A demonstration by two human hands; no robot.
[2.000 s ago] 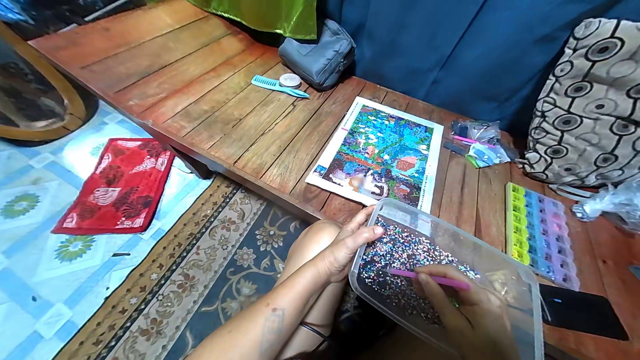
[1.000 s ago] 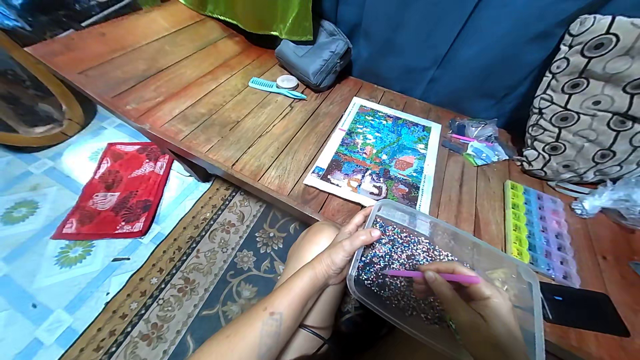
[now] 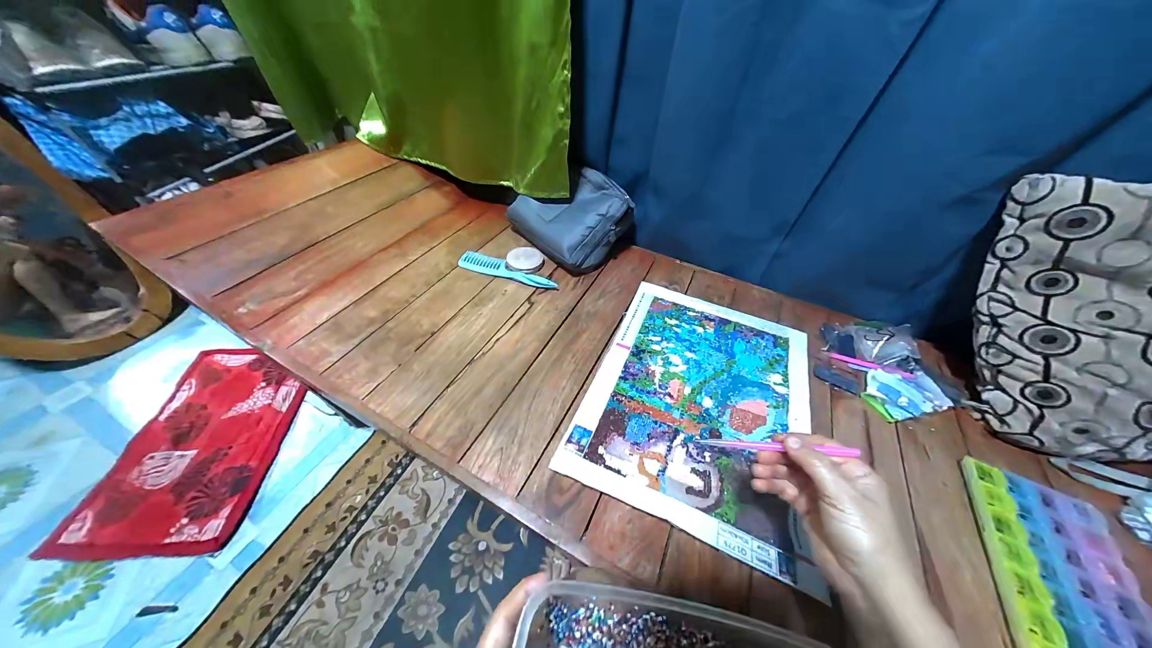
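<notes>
My right hand (image 3: pixel 832 504) holds a pink diamond-painting pen (image 3: pixel 792 446) over the lower part of a diamond-painting canvas (image 3: pixel 598 490), its tip at the picture's surface; whether it touches cannot be told. The canvas lies on the wooden platform, much of its picture covered in small coloured beads. At the bottom edge, my left hand (image 3: pixel 511 619) grips the side of a clear plastic container (image 3: pixel 666 601) of mixed multicoloured beads, mostly cut off by the frame.
Right of the canvas lie plastic packets (image 3: pixel 904 391) and a compartment bead box (image 3: pixel 1008 549). A patterned cushion (image 3: pixel 1062 315) stands behind. Further left are a blue comb (image 3: pixel 504 268), a round white item (image 3: pixel 525 260) and a grey pouch (image 3: pixel 576 216). A red mat (image 3: pixel 180 459) lies below the platform edge.
My right hand with the pink pen has moved from inside the bead container to over the canvas. The view has tilted up, leaving the container at the bottom edge.
</notes>
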